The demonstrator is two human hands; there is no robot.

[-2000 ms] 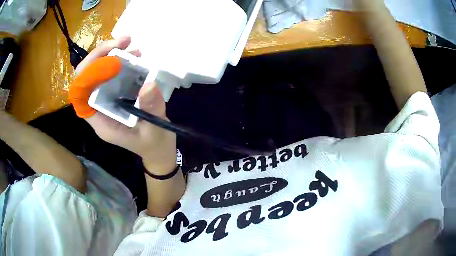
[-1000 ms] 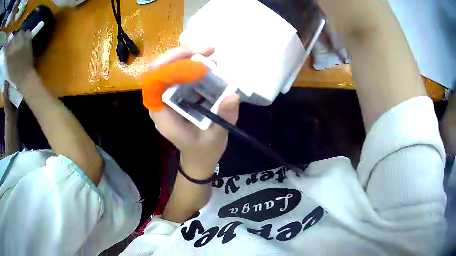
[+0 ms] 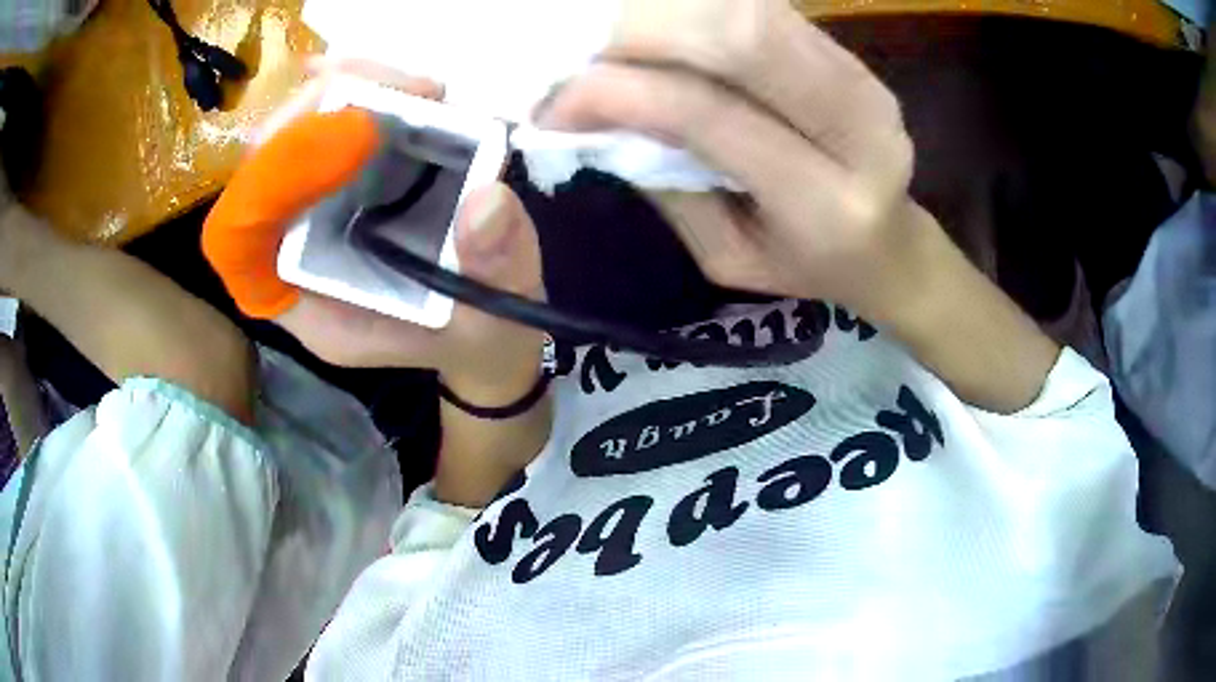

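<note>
My left hand (image 3: 460, 313), with an orange finger cot (image 3: 274, 213) on one finger, grips the white square hollow bracket (image 3: 380, 296) of a white security camera (image 3: 454, 43). The camera body is overexposed and cut off by the top edge. A black cable (image 3: 534, 317) comes out of the bracket and runs right across my shirt front. My right hand (image 3: 787, 147) holds a crumpled white cloth (image 3: 634, 160) at the body's lower right side, beside the bracket. Whether the cloth touches the housing is unclear.
Black cable connectors (image 3: 207, 69) lie on the glossy orange-yellow bench (image 3: 114, 147) at the upper left. A neighbour's arm (image 3: 127, 300) and pale sleeve are close on the left. Part of another person's clothing (image 3: 1174, 333) shows at the right edge.
My right hand has come down from the top edge to beside the bracket, with the cloth now visible in it. The camera and my left hand sit further left and higher than one second ago.
</note>
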